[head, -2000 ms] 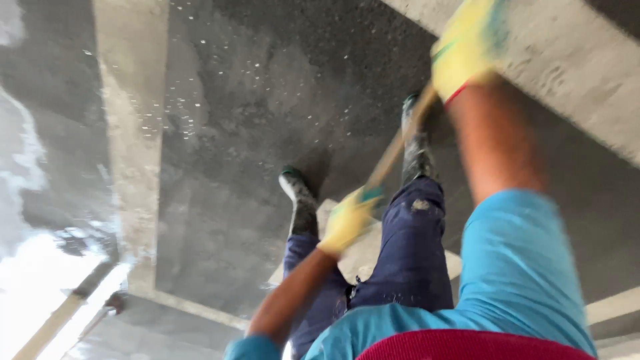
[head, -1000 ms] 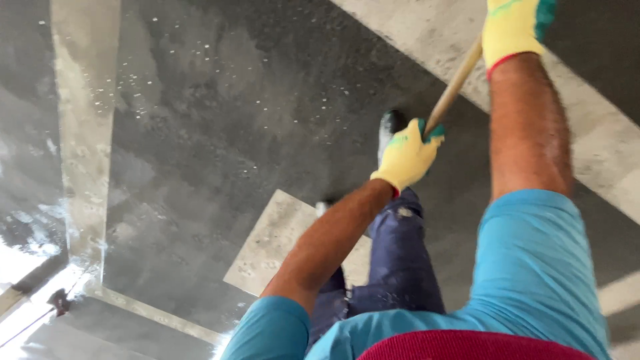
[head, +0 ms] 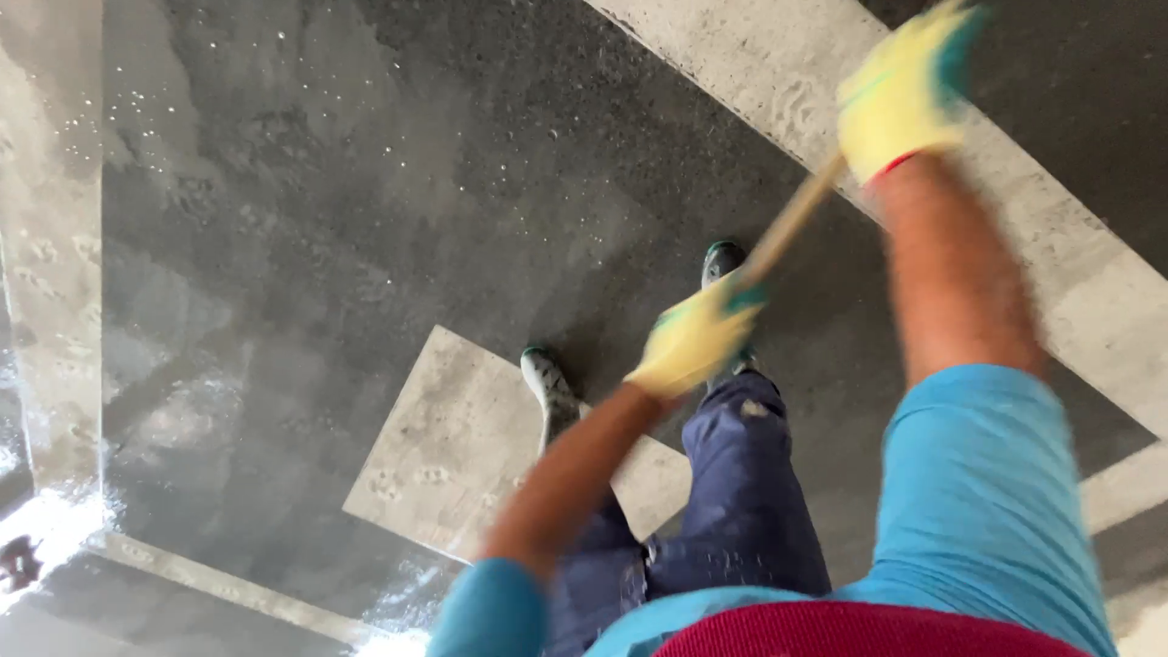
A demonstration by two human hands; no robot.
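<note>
A wooden pole point(head: 792, 222) slants between my two gloved hands. My left hand point(head: 698, 339), in a yellow and green work glove, is closed around its lower part, in front of my legs. Higher up on the right, my right hand point(head: 903, 96) grips the other part of the pole; it is blurred and close to the top edge. Any end piece of the pole is out of sight.
Dark, wet-looking floor point(head: 365, 237) with small pale specks spreads around my boots point(head: 550, 383). Pale bands point(head: 1031, 192) cross it, and a pale rectangular patch point(head: 429, 429) lies beside my legs. Bright glare shows at the lower left.
Against one second ago, my left hand has moved down along my legs, farther from my right hand. The view has shifted, and both boots now show plainly.
</note>
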